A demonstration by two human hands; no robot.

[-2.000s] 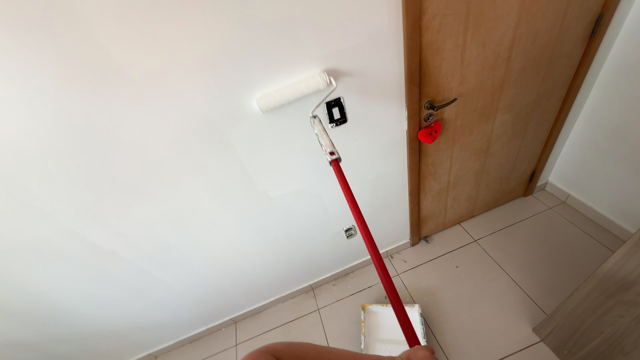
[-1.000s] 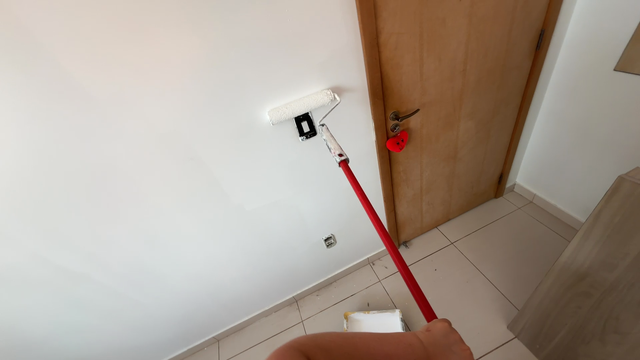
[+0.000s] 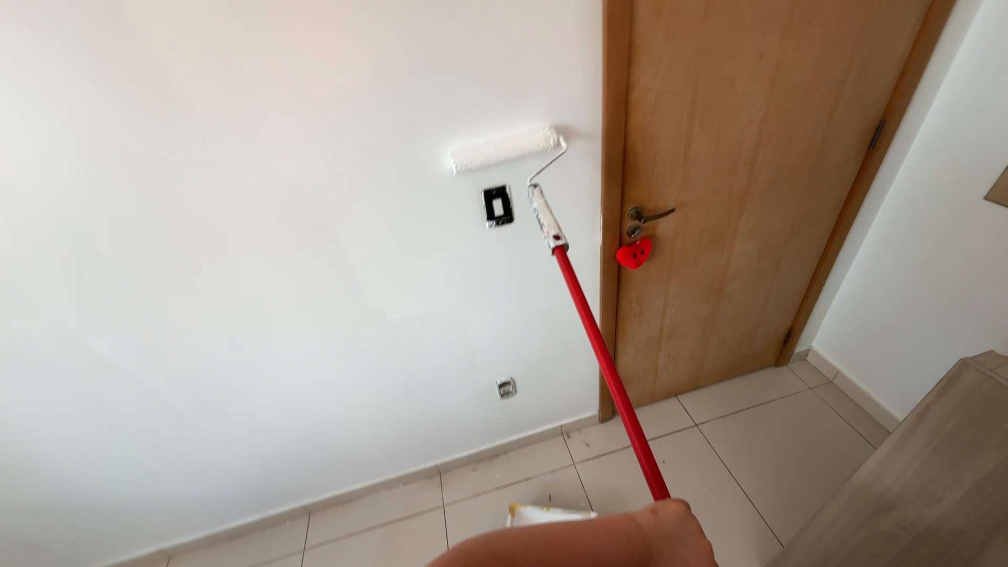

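A paint roller with a white sleeve lies against the white wall, just above a black switch frame. Its wire arm runs into a paint-smeared handle fitted on a red extension pole. My left hand is closed around the lower visible part of the pole, with the forearm crossing the bottom of the view. Below the view's edge the rest of the pole is hidden. My right hand is out of sight. Partly behind the forearm, a paint tray stands on the floor.
Right of the roller stands a wooden door in its frame, with a lever handle and a red heart-shaped hanging. A wall socket sits low down. Wood-grain furniture rises from the tiled floor at lower right.
The roller, first up and left of the switch frame, came down over its top edge and is now back above it. More of my left forearm shows than two seconds ago.
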